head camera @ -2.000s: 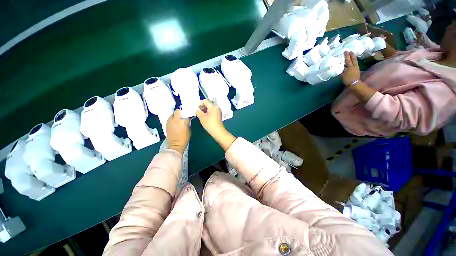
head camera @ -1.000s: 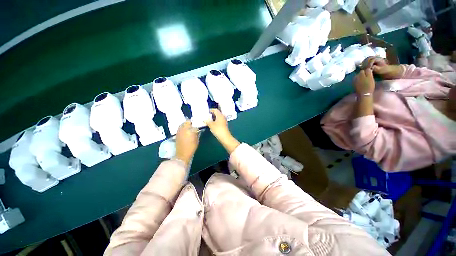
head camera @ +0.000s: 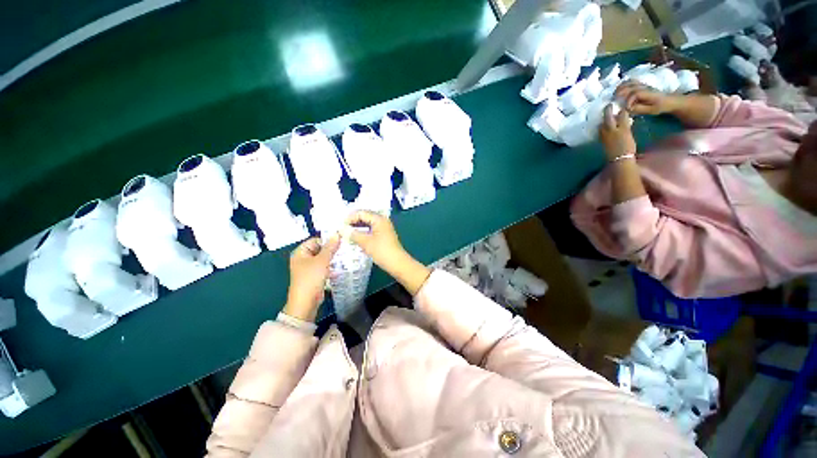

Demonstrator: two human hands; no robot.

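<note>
A row of several white dome cameras [head camera: 206,210] stands on the green bench, dark lens windows toward the conveyor. My left hand [head camera: 313,268] holds a white label sheet [head camera: 350,279] with rows of small printed marks, hanging toward my lap. My right hand [head camera: 376,240] is at the sheet's top edge with thumb and forefinger pinched together. Whether a label is between those fingertips is too small to tell. Both hands are just in front of a camera [head camera: 315,165] in the row, whose base they partly overlap.
A green conveyor [head camera: 224,72] with a pale edge runs behind the row. A person in pink [head camera: 708,197] at right handles more white cameras [head camera: 582,107]. Below are cartons with white units [head camera: 667,376] and a blue crate [head camera: 685,300]. A white part [head camera: 27,392] lies at far left.
My hands have drawn back from a camera's base toward me, and the label sheet now faces up between them. The neighbouring person's hands have moved back to the cameras there.
</note>
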